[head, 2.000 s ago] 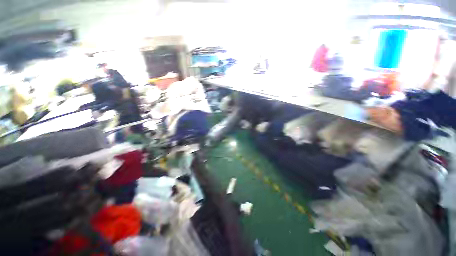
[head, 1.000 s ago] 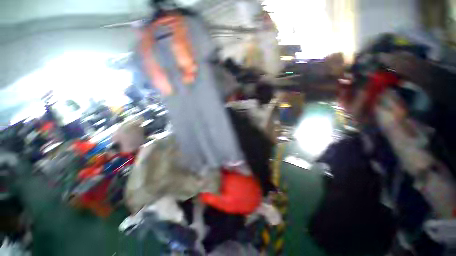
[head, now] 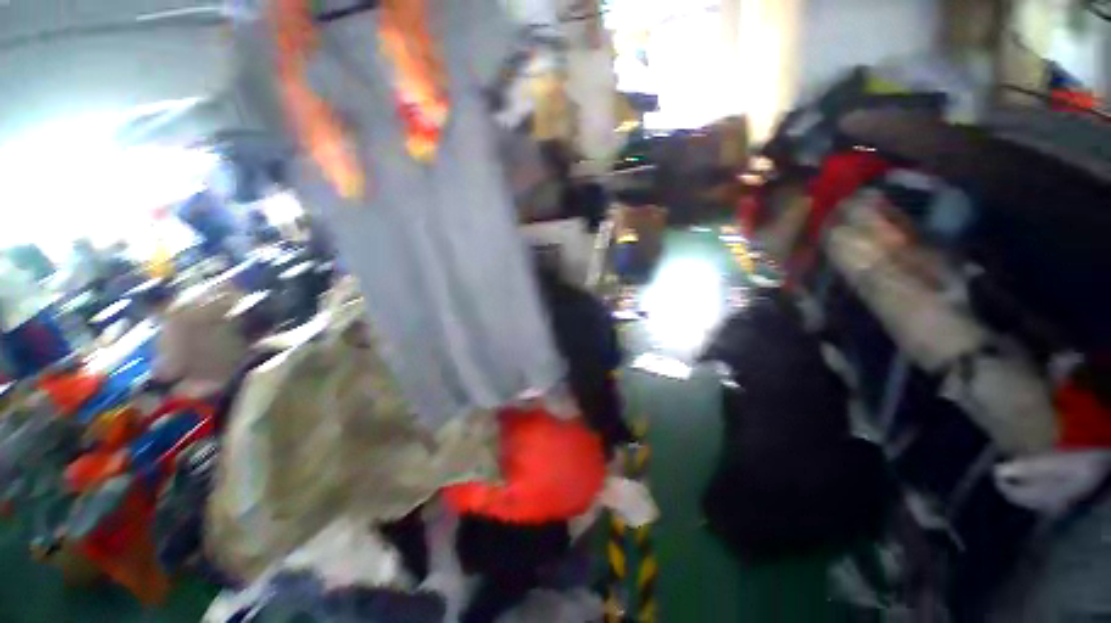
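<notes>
Neither of my hands is in the picture. Nearest in front, a long grey garment (head: 420, 243) with orange parts at its top hangs left of centre. A bright red-orange cloth bundle (head: 548, 469) lies at its lower end. A large beige sack or cloth (head: 329, 444) bulges beside it on the left. A big black bag or dark bundle (head: 786, 450) stands on the green floor right of centre. The picture is blurred, so finer detail cannot be told.
A green floor strip (head: 676, 426) with yellow-black tape (head: 631, 548) runs between the heaps. Mixed coloured cloth (head: 116, 487) is piled at left. A pale roll (head: 926, 316) and red cloth (head: 847, 183) lie at right. Bright light comes from the back.
The view has turned from the long table to the hanging grey garment. Since one second ago, the garment, red-orange bundle and black bag have shifted left in the picture and appear somewhat nearer.
</notes>
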